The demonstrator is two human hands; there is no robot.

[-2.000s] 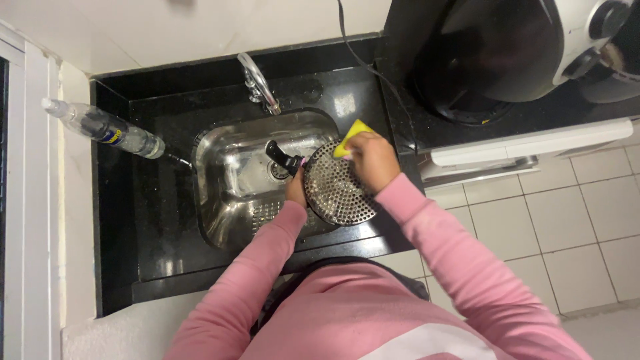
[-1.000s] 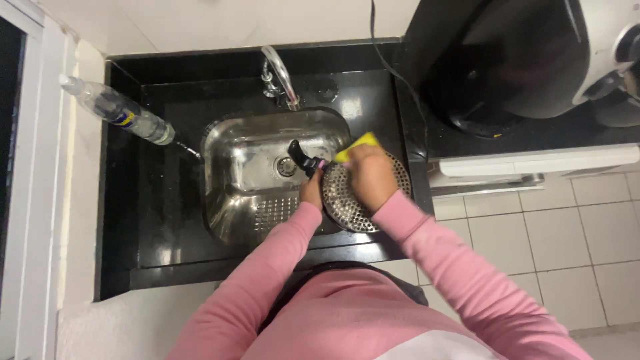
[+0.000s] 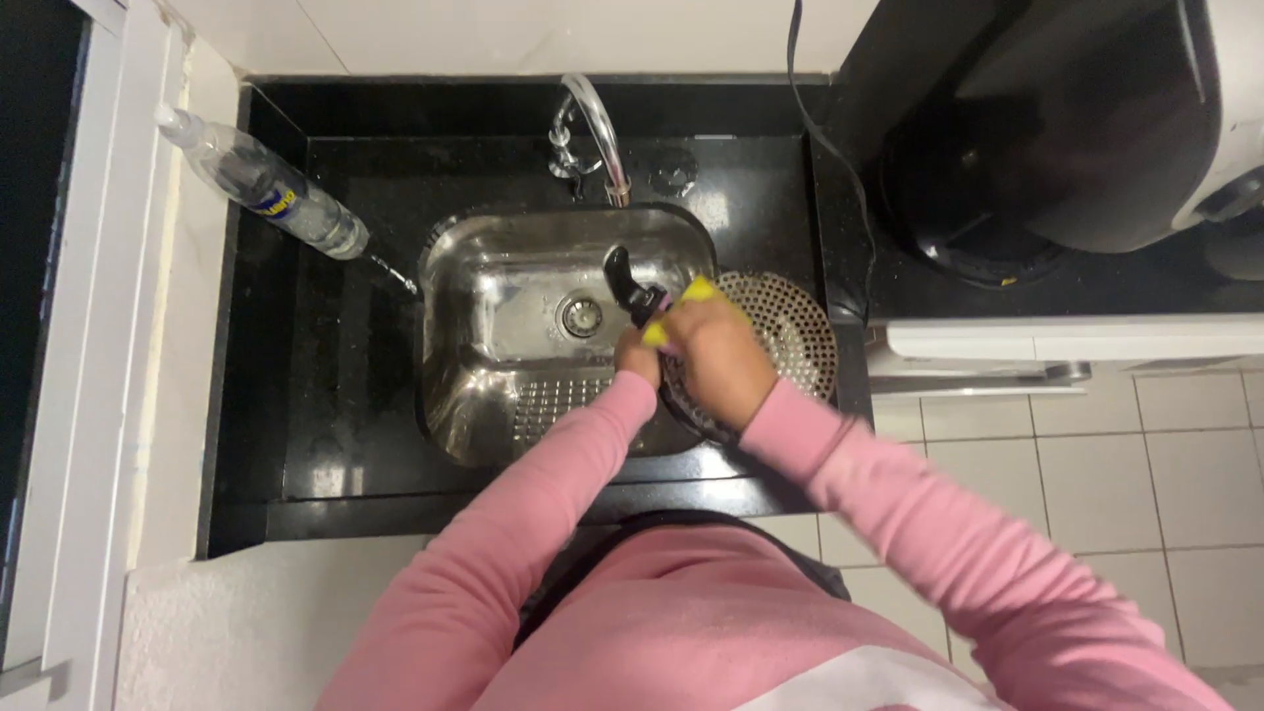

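A round metal basket with a perforated face (image 3: pixel 790 331) is tilted over the right side of the stainless steel sink (image 3: pixel 474 341). Its black handle (image 3: pixel 624 281) points up and left, over the basin. My left hand (image 3: pixel 639 358) is closed around the base of that handle, partly hidden behind my other hand. In my right hand (image 3: pixel 726 360) is a yellow sponge (image 3: pixel 699 291), pressed near where the handle meets the basket. My right hand covers part of the perforated face.
A curved chrome faucet (image 3: pixel 597 128) stands behind the basin. On the left, a clear plastic bottle (image 3: pixel 272 188) lies slanted against the black stone counter's raised edge (image 3: pixel 232 326). A black cord (image 3: pixel 834 148) hangs beside a large black appliance (image 3: pixel 1057 128) at the right.
My right hand has moved the sponge from the perforated face toward the handle's base. My left hand keeps its grip. The view has shifted slightly.
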